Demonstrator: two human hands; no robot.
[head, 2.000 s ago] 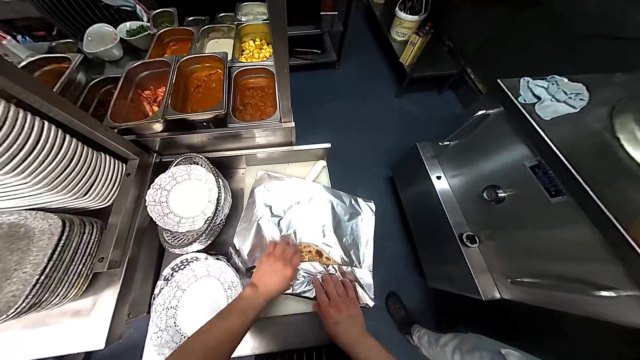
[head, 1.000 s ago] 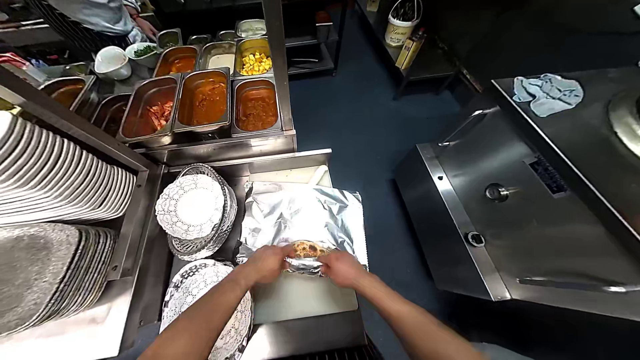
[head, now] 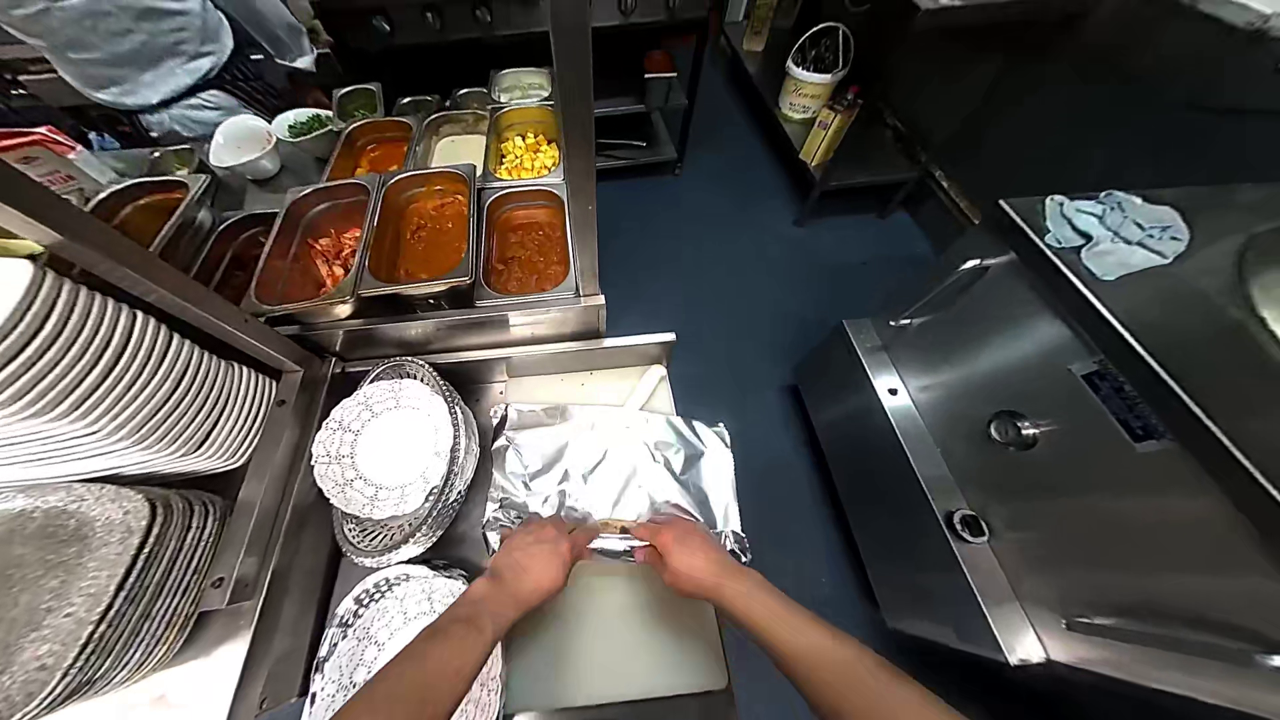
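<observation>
A sheet of aluminium foil (head: 610, 450) lies across a white cutting board (head: 620, 630), its near edge folded over a browned flatbread (head: 612, 527), of which only a narrow strip shows. My left hand (head: 537, 562) grips the rolled foil edge at the left of the bread. On the right of it, my right hand (head: 685, 555) pinches the same edge, thumb towards the middle. Behind the foil, a white handle (head: 646, 386) sticks out over the board. Most of the bread is hidden in the foil.
Paper doilies (head: 382, 448) line metal baskets at the left, beside stacked white plates (head: 120, 380). Steel pans of orange sauce (head: 425, 235) stand behind the board. A steel cabinet (head: 980, 430) is at the right. A person (head: 130, 50) stands at the upper left.
Both hands have come to the near foil edge and rolled it away from me over the bread. Less bread shows, and more of the bare board lies nearer to me.
</observation>
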